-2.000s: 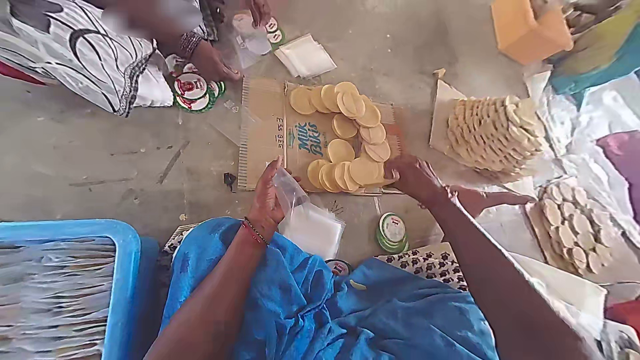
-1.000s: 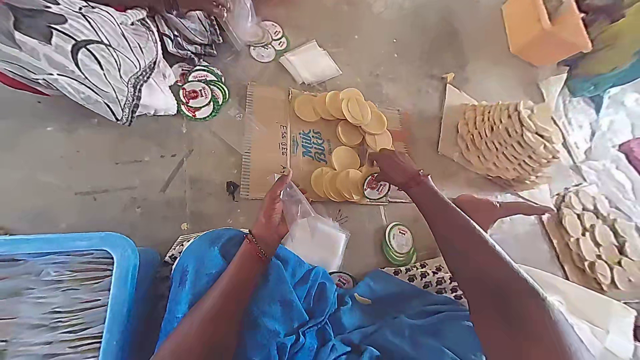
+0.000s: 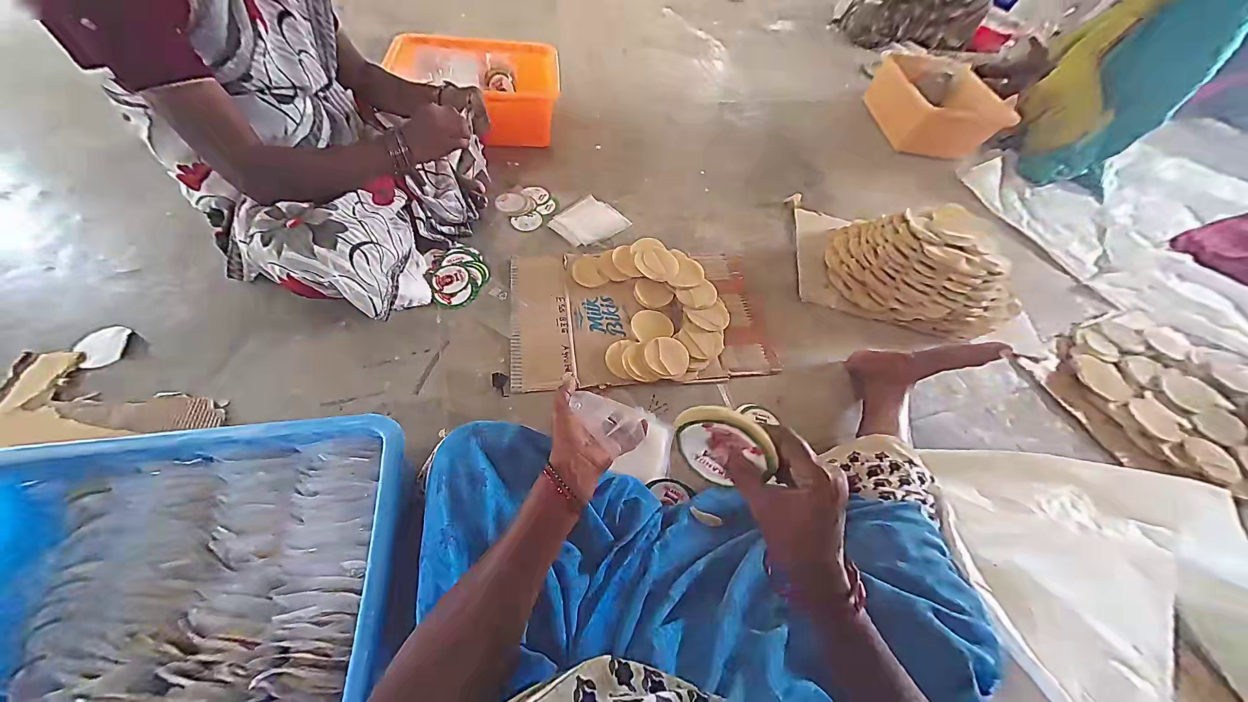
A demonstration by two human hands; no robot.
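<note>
My left hand (image 3: 583,450) holds a clear plastic bag (image 3: 609,421) above my lap. In my right hand (image 3: 799,502) is a round printed label (image 3: 720,450) with thin pale discs behind it, held near the bag. White plastic sheets or bags (image 3: 648,453) lie between my hands, and another round label (image 3: 669,491) shows below them. Just beyond, a flattened cardboard piece (image 3: 538,322) bears overlapping round pale discs (image 3: 666,357). Another round label (image 3: 759,414) is partly hidden behind my right hand.
A blue crate (image 3: 385,507) of filled packets stands at left. Stacked discs (image 3: 916,268) and spread discs (image 3: 1155,419) lie at right. A co-worker's hands (image 3: 444,122) are near an orange bin (image 3: 526,97). Labels (image 3: 456,276) and plastic bags (image 3: 589,221) lie beyond the cardboard.
My right hand has moved from the discs on the cardboard back toward my lap, carrying the label and discs. My left hand still holds the bag. The view has shifted, showing more floor ahead.
</note>
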